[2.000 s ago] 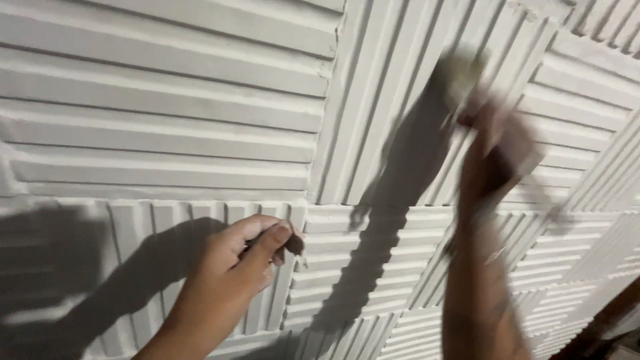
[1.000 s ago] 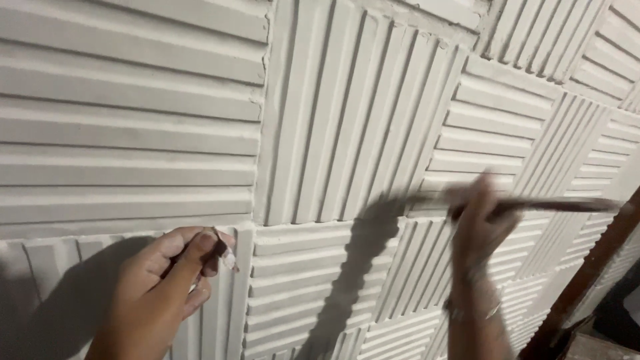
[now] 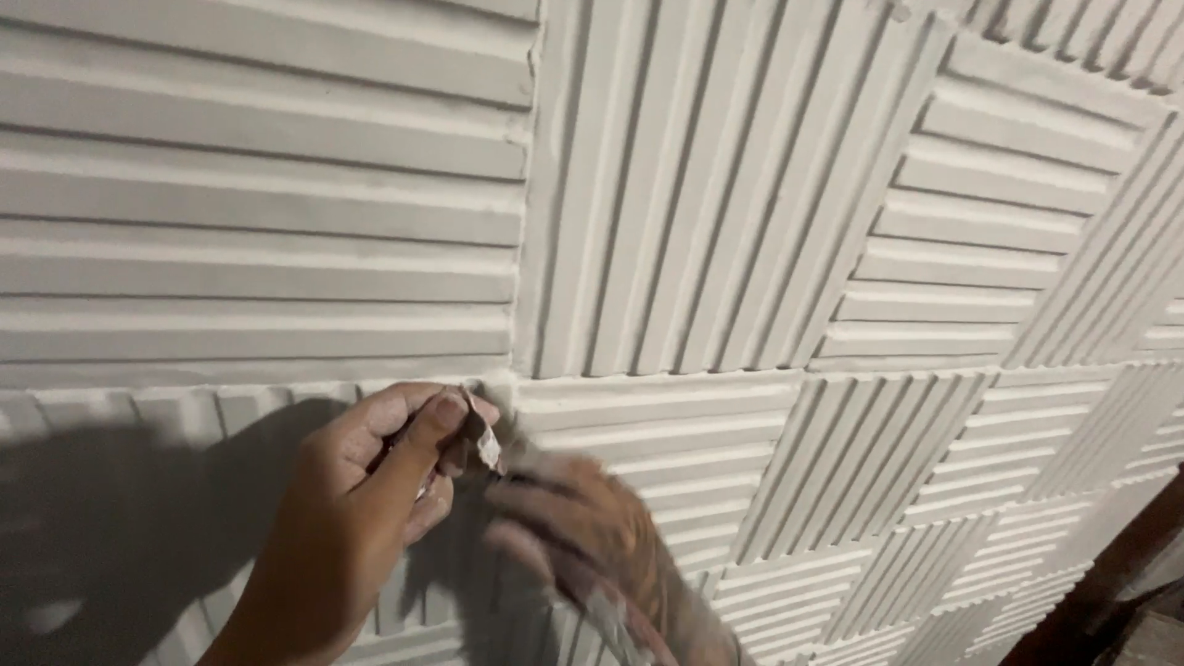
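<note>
My left hand (image 3: 370, 490) is raised at the lower left, close to a white ridged wall panel (image 3: 666, 203). Its thumb and fingers pinch a small folded piece of sandpaper or similar sheet (image 3: 486, 439), dusted white; the exact material is unclear. My right hand (image 3: 592, 527), blurred by motion, is just right of and below it, near the tip of that piece. A slim, whitish and reddish tool or brush handle (image 3: 615, 624) lies along the right hand, its tip hidden or blurred. White dust coats the fingertips of the left hand.
Square panels with grooves running in alternating directions cover the wall, with rough white seams (image 3: 529, 185) between them. A dark brown edge (image 3: 1101, 573) runs along the lower right, with blurred objects beside it. Shadows of the hands and arms fall on the lower left panels.
My right hand has come left and down from the panels at the right to beside my left hand. The left hand keeps its pinch on the small piece.
</note>
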